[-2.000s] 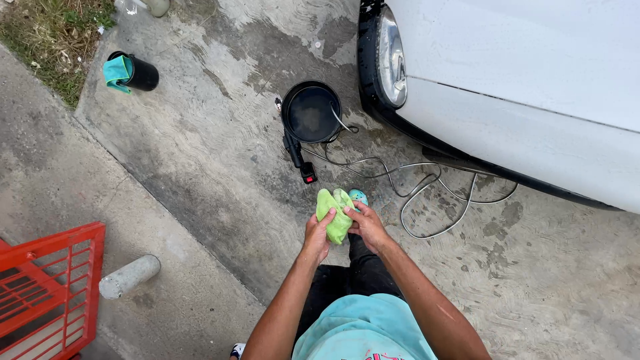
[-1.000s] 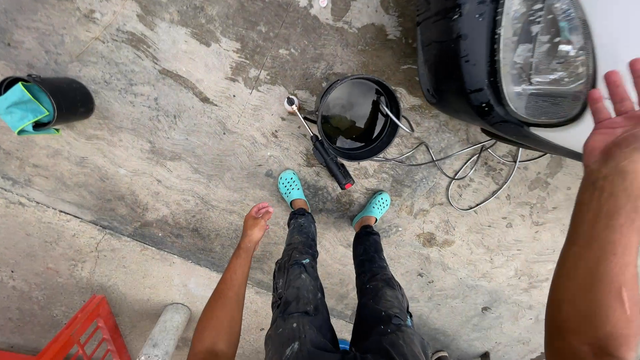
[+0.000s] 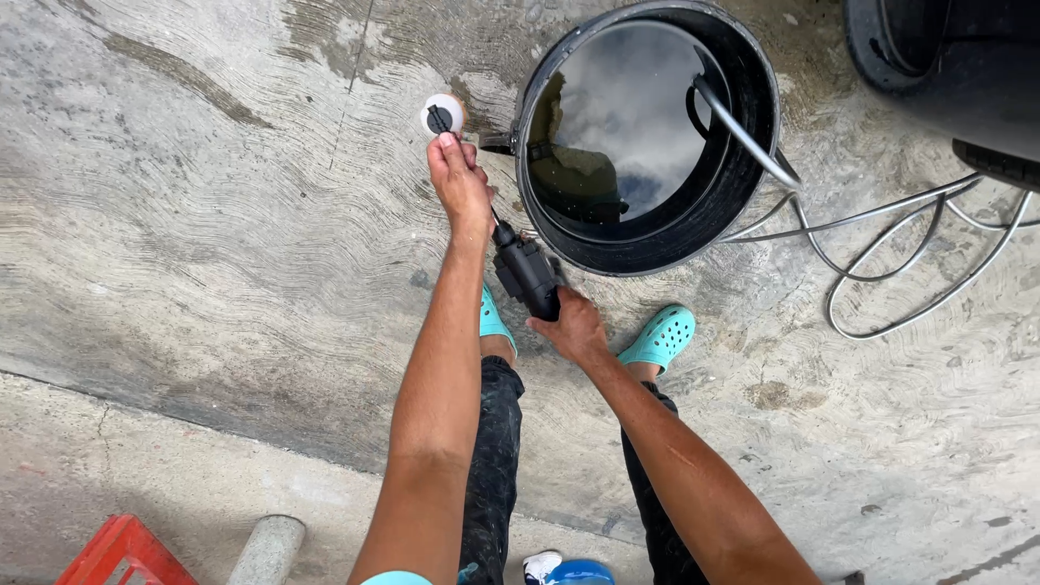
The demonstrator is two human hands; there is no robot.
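My left hand [image 3: 461, 183] is closed around the thin front end of a black handheld power tool [image 3: 526, 272], just behind its round white-and-dark head [image 3: 442, 115]. At the tool's rear, my right hand [image 3: 575, 323] has its fingers around the black handle end. The tool lies slantwise just left of a round black bucket [image 3: 647, 258]. Dark water [image 3: 642, 106] in the bucket reflects the sky and a figure. A grey hose [image 3: 735, 130] hangs over the bucket's right rim into it.
Hose loops [image 3: 841, 329] lie on the concrete at the right. A vehicle's black bumper [image 3: 918, 106] fills the upper right corner. At the lower left are a red plastic frame [image 3: 122, 552] and a concrete post [image 3: 268, 548]. My turquoise clogs [image 3: 665, 337] stand below the bucket.
Both hands, apart and holding nothing a second ago, have come down onto the black tool beside the bucket. The green cloth seen earlier in my hands is out of them. The view is closer to the ground.
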